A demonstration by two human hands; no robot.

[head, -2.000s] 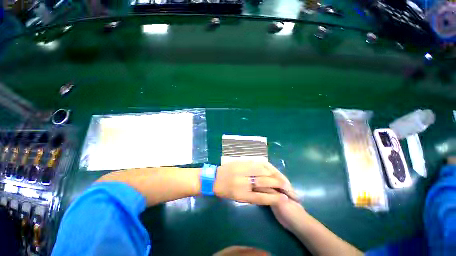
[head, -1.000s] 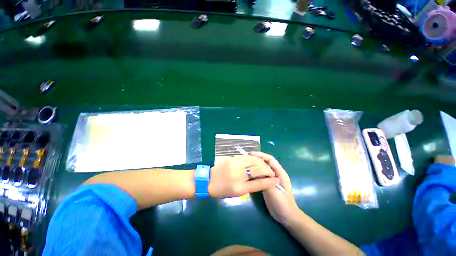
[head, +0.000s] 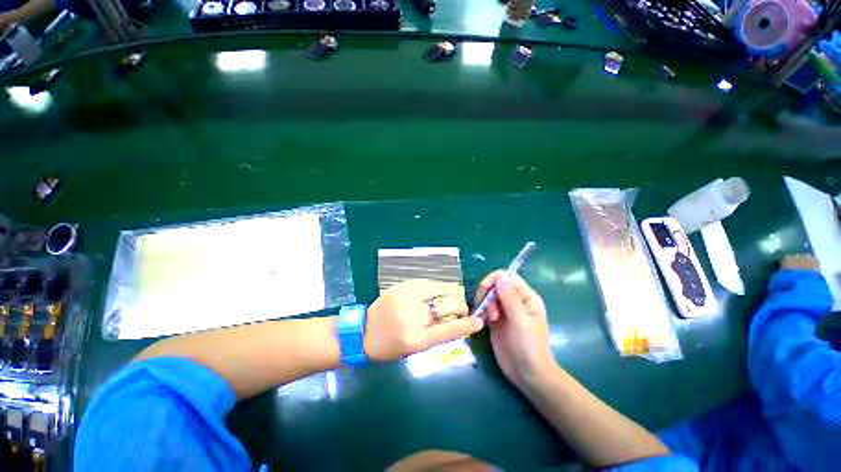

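My left hand [head: 420, 318], with a blue wristband and a ring, lies over the lower part of the striped adhesive sheet [head: 420, 265]. Its fingers are curled, and whatever may be inside them is hidden. My right hand [head: 518, 323] is just right of it and grips slim tweezers [head: 507, 273] between thumb and fingers. The tweezers slant, upper end toward the far right, lower end at my left fingertips. A white sheet part with yellowish marks [head: 441, 359] shows below my left hand.
A cream sheet in clear plastic [head: 226, 272] lies left. A long clear bag [head: 625, 277], a phone [head: 680, 267] and a white bottle [head: 710, 204] lie right. A blister tray [head: 32, 323] is far left. Small modules [head: 441, 51] line the far side. A neighbour's blue sleeve [head: 798, 323] is at right.
My right hand has turned out from beneath my left fingers, and the tweezers now slant up to the right instead of over the striped sheet. The view has shifted slightly right.
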